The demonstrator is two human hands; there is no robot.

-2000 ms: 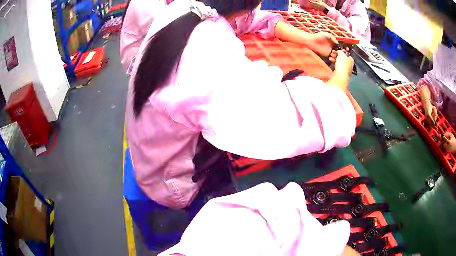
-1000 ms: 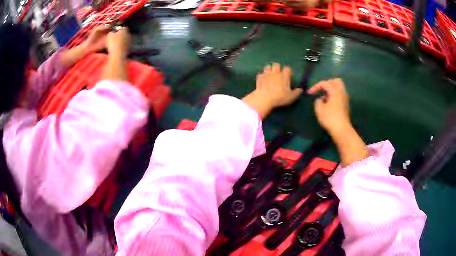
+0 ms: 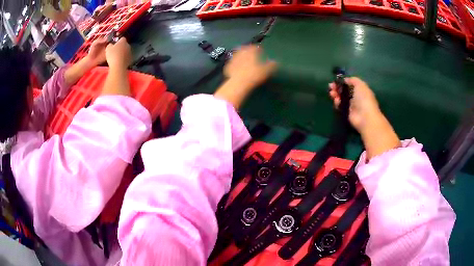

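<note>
My right hand (image 3: 358,104) holds a black smartwatch (image 3: 343,93) upright above the green bench, its strap hanging down. My left hand (image 3: 247,70) is blurred, over the bench beside a watch (image 3: 214,50) lying there with its strap spread. Whether the left fingers touch anything cannot be told. Below my hands a red tray (image 3: 270,150) holds several black watches (image 3: 286,222) in slanting rows, backs up, straps laid across the tray. My left sleeve covers the tray's left part.
At left a neighbouring worker in pink (image 3: 83,166) has both hands at a small dark item, with stacked red trays (image 3: 140,88) under the arms. Line trays (image 3: 270,9) run along the far side. A grey metal post (image 3: 431,18) stands at far right.
My view has swung from the neighbour to the bench. Since the last earlier frame my left hand has moved left, and my right hand has lifted a watch from the bench.
</note>
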